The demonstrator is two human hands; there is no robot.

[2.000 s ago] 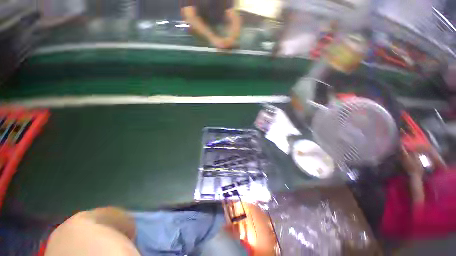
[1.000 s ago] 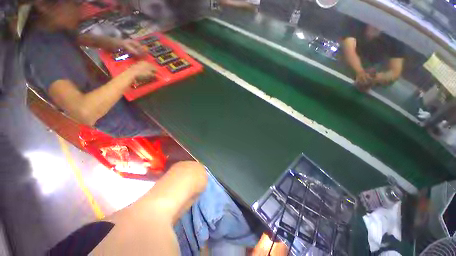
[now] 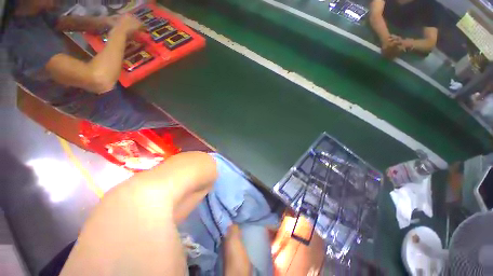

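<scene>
A clear gridded blister tray (image 3: 354,186) lies tilted on the green bench at the lower right. Thin black frames (image 3: 304,230) lie loose across it, one overhanging its near edge. My bent left arm crosses the lower left over blue denim. A blurred skin-coloured shape (image 3: 236,254) at the bottom edge on the denim may be part of a hand; which hand and what it holds cannot be told. A bright orange-lit skin-like area is below the tray, cut off by the edge; I cannot tell if it is my right hand or arm.
Right of the tray are a small labelled bottle (image 3: 412,171), crumpled tissue (image 3: 412,200), a white dish (image 3: 422,252) and a fan grille (image 3: 475,242). A seated neighbour works over a red tray (image 3: 181,48) at upper left. Another person sits across the bench. A red stool (image 3: 130,148) stands left.
The view has swung left since the first frame, then shifted slightly down and right. The skin-coloured shape now shows on the denim. The neighbour's hands have moved closer together.
</scene>
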